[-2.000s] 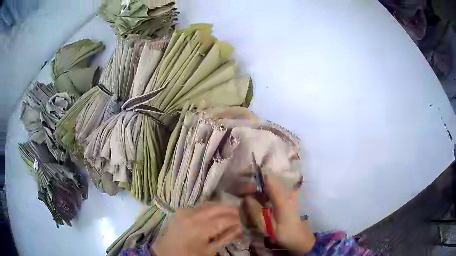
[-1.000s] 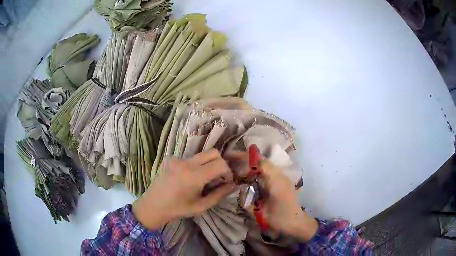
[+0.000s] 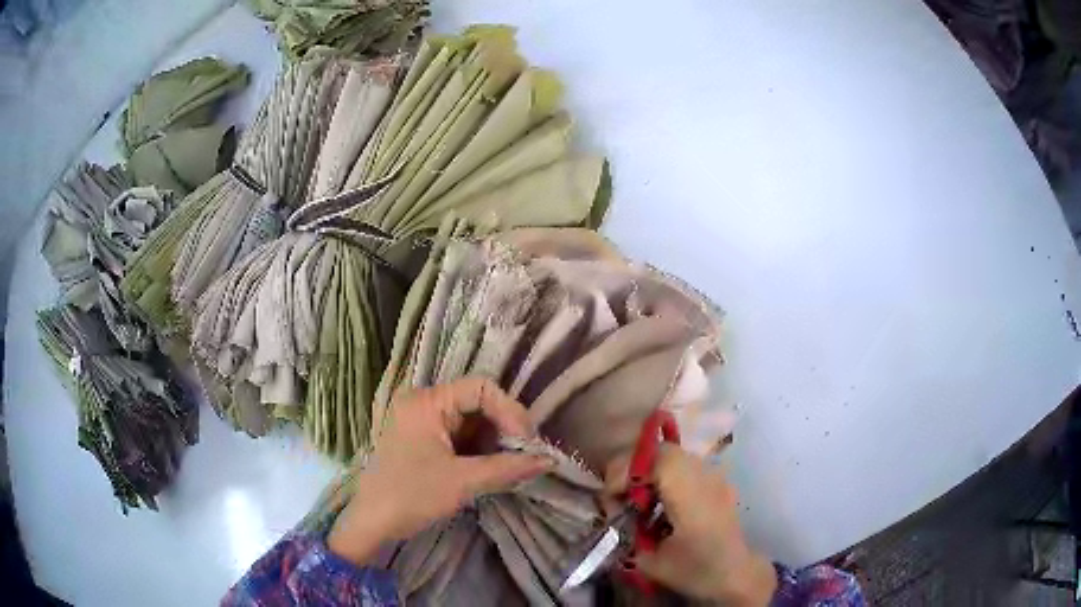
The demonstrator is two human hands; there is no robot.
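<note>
The working bundle of pinkish-beige and grey cloth pieces (image 3: 616,344) is fanned out on the table nearest me. My left hand (image 3: 445,462) pinches a frayed cloth edge (image 3: 551,460) between thumb and fingers. My right hand (image 3: 699,522) holds the fabric scissors by their red handles (image 3: 647,468). The silver blades (image 3: 592,560) point down and to the left, below the pinched edge, over the lower cloth layers. Part of the lower bundle is hidden under my hands.
A large tied olive and beige-grey bundle (image 3: 285,243) spreads left of the working bundle. Several smaller green and grey bundles (image 3: 119,403) lie at the table's left and far side. The white table (image 3: 854,237) has a curved-looking edge at right, with dark floor beyond.
My left hand now pinches a raised cloth edge. My right hand has moved slightly right and down, and the scissor blades, earlier pointing up, now point down-left. The cloth folds have shifted.
</note>
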